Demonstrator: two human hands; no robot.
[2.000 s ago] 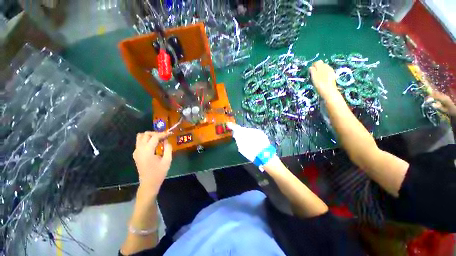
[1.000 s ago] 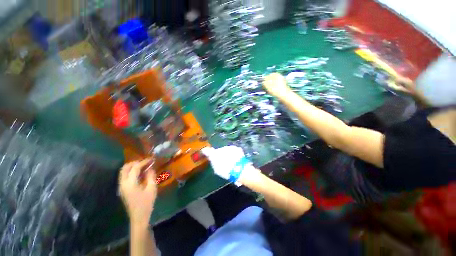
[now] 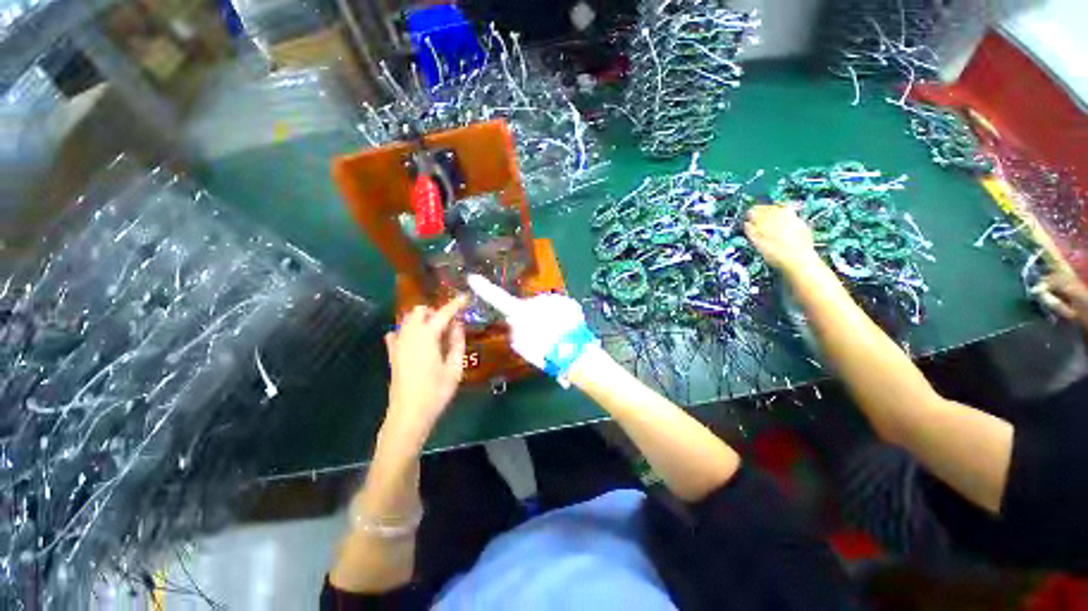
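Note:
The orange lever press fixture [image 3: 546, 277] stands in front of me on the green bench. Its toggle lever's red grip [image 3: 427, 205] hangs down at the upright frame. My left hand [image 3: 420, 368], bare, has its fingertips at the front of the work nest. My right hand [image 3: 551, 331], in a white glove with a blue wrist band, reaches over the base, its index finger pointing into the nest beside my left fingertips. Whether a small part is between the fingers cannot be told. The red digits [image 3: 470, 360] show partly beside my left hand.
Green ring parts [image 3: 629, 282] are piled right of the press. Another person's arm [image 3: 877, 358] reaches into them. A wire heap [image 3: 143, 358] under clear plastic fills the left. Grey-white harness bundles [image 3: 692, 72] stand behind. A red surface [image 3: 1036, 102] is at far right.
My gloved hand has moved from the red switches to the work nest. My left hand has moved in closer to it. The camera view has swung away and back.

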